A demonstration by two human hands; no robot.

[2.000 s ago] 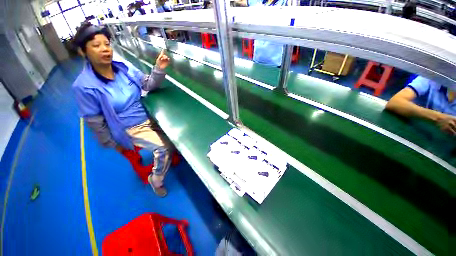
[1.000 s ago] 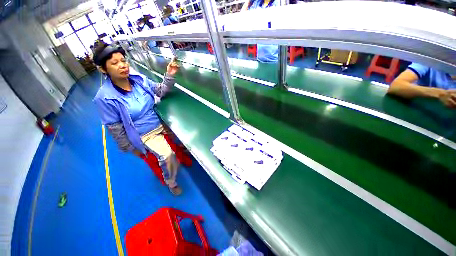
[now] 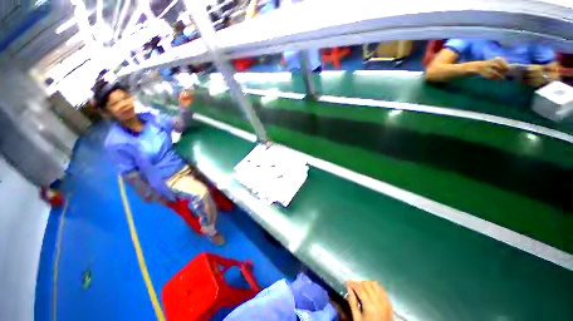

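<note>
A group of overlapping white printed boxes or blanks [image 3: 273,173] lies on the green work ledge [image 3: 371,232], beside a metal post. Their dark marks are blurred. One of my hands, which looks like my left hand [image 3: 371,302], is at the bottom edge by the ledge's near rim, well apart from the white group. It is cut off by the picture's edge, and I cannot tell whether it holds anything. A dark line shows between its fingers. My right hand is out of the picture.
A person in blue [image 3: 147,147] sits at the left on a red stool. An empty red stool [image 3: 198,288] stands nearer. Beyond the conveyor belt [image 3: 402,147], another person's hands hold something small near a white box [image 3: 554,100]. A white shelf [image 3: 352,25] runs overhead.
The view has swung right and is blurred. A hand and more blue clothing have come in at the bottom, and a white box shows at far right. The printed group appears unmoved on the ledge.
</note>
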